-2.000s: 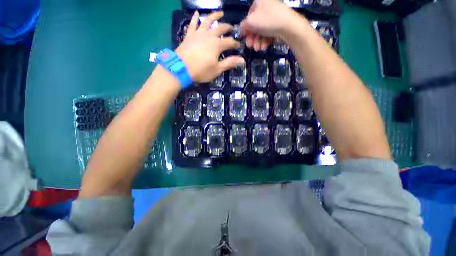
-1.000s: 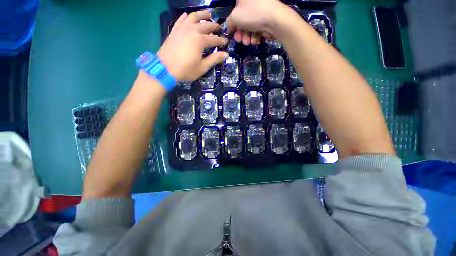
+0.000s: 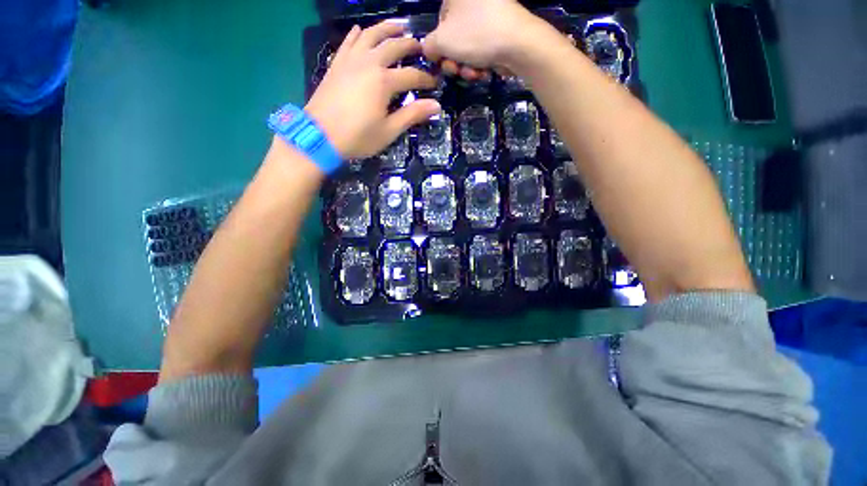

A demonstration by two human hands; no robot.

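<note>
A black blister tray (image 3: 371,311) lies on the green bench with rows of pockets, each visible one holding an electronic unit (image 3: 482,199) with a silvery rim and dark centre. My left hand (image 3: 366,90), with a blue wrist band, lies spread over the tray's upper left units, fingers apart. My right hand (image 3: 480,38) is bent over the tray's top row, fingers curled down, close beside my left fingertips. Whether it holds a small part is hidden by the hand.
A clear blister tray (image 3: 171,285) with a block of small black parts (image 3: 176,235) lies at left, partly under my left forearm. Another clear tray (image 3: 732,190) with a dark block lies at right. A smartphone-like slab (image 3: 743,65) lies at right rear. Grey trays or covers (image 3: 837,209) stand beyond.
Both hands have shifted slightly left over the top rows, while the whole view has also shifted a little. Both hands keep nearly the same pose.
</note>
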